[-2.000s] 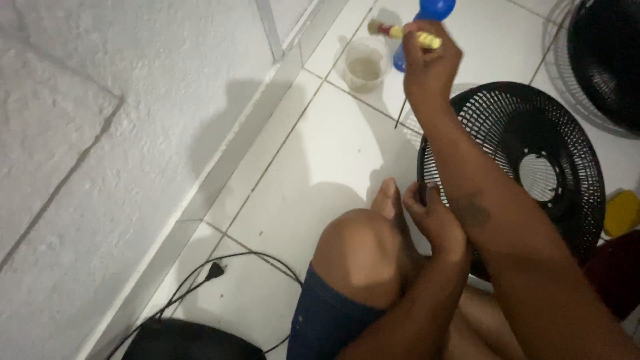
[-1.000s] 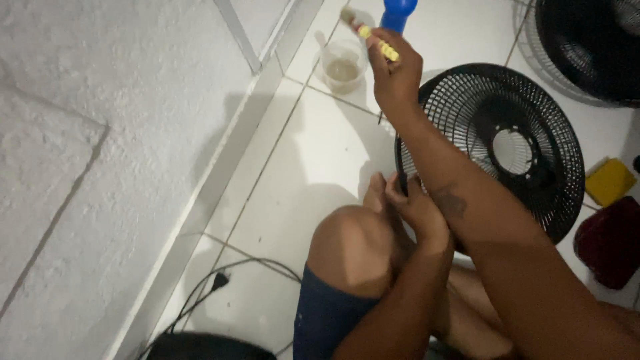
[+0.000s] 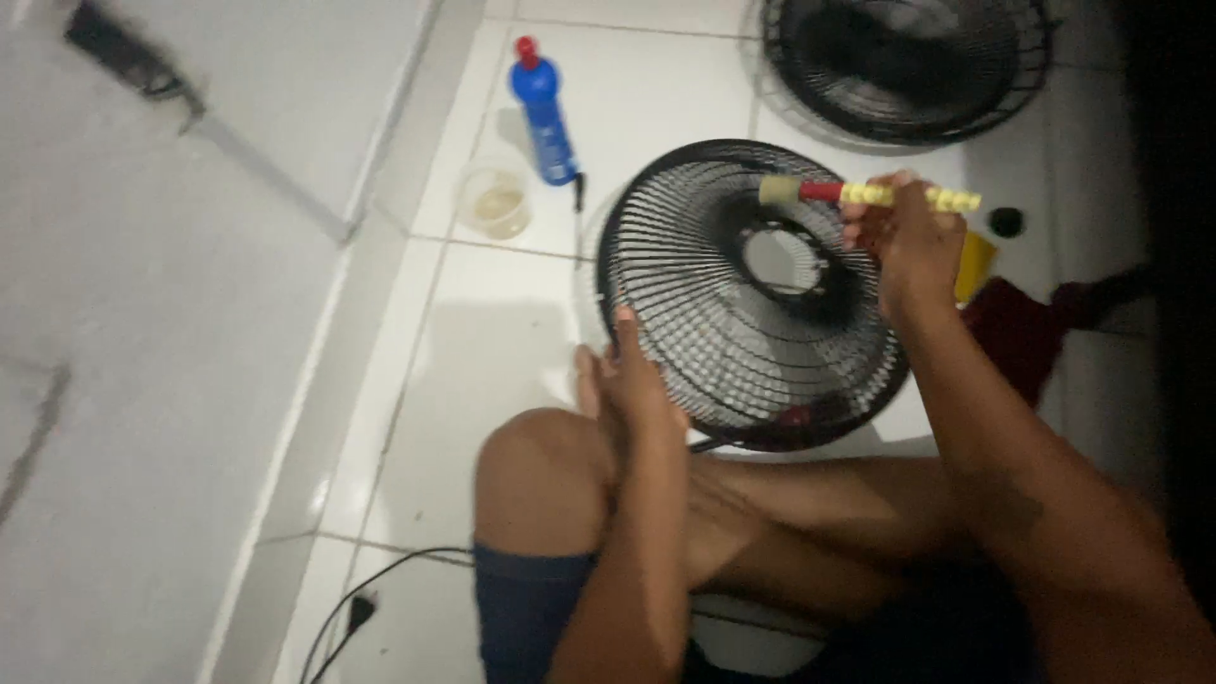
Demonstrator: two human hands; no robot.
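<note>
My left hand [image 3: 638, 380] grips the lower left rim of a round black fan grille [image 3: 703, 313], which is tilted in front of my crossed legs. In my right hand [image 3: 907, 233] is a paintbrush [image 3: 822, 192] with a yellow, patterned handle and a red collar; its bristles point left, over the upper part of the grille. Whether the bristles touch the grille cannot be told. A clear plastic cup [image 3: 496, 204] with cloudy liquid stands on the tiles to the left, beside a blue bottle with a red cap [image 3: 545, 119].
A second fan grille [image 3: 907, 71] lies at the top right. A screwdriver [image 3: 579, 204] is near the bottle. Right of my right hand are a yellow sponge [image 3: 974, 266], a small black cap [image 3: 1005, 222] and a dark red object [image 3: 1016, 332]. A power plug [image 3: 361, 611] with cord lies lower left, near the wall.
My right hand has moved with the paintbrush from beside the cup to over the grille. My left hand stays at the grille's rim. The view has shifted.
</note>
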